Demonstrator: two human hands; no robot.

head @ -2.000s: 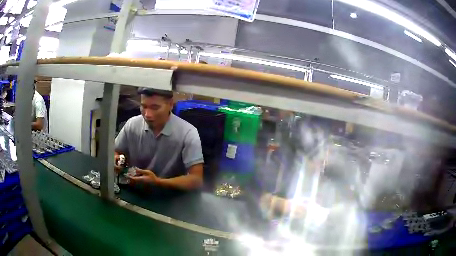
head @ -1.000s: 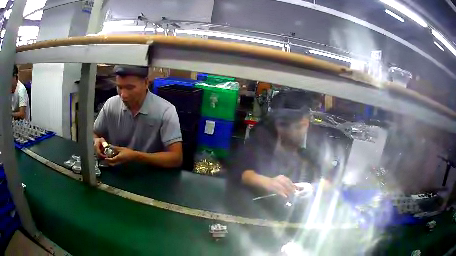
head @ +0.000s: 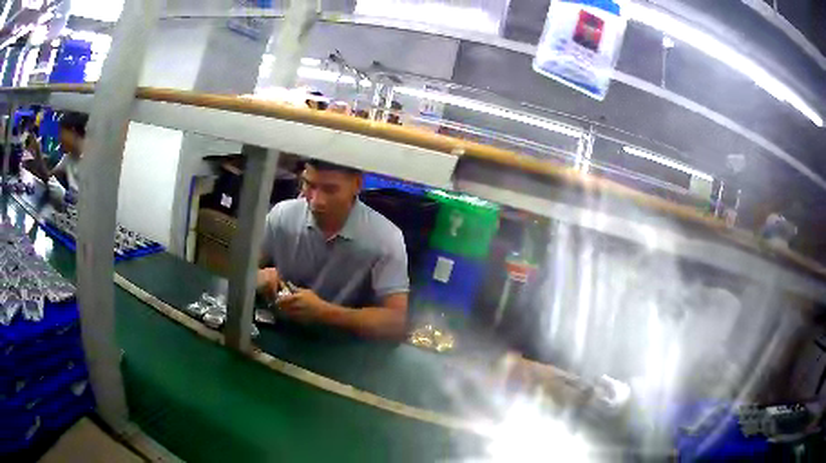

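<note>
Neither of my hands is in the picture. The green conveyor belt (head: 190, 384) lies nearest in front of me, with a worn pale edge. Beyond it, a person in a grey polo shirt (head: 340, 253) holds a small unit (head: 284, 293) in both hands at the dark green side bench (head: 317, 354). Several white and silver units (head: 210, 309) lie on that bench, partly behind a post. Strong glare hides the lower middle and right.
Metal posts (head: 107, 217) and an overhead rail (head: 362, 137) cross the view. Blue trays (head: 41, 375) stacked at left hold pale units (head: 27, 276). Cardboard (head: 86, 445) lies at lower left. A brass-coloured pile (head: 432, 338), green bin (head: 464, 223) and blue bin (head: 448, 278) stand beyond. Blue sheet (head: 715, 439) at right.
The view has swung left and up since one second ago, so the scene sits further right and lower. The unit seen on the near belt is no longer visible; glare covers the dark-jacketed person.
</note>
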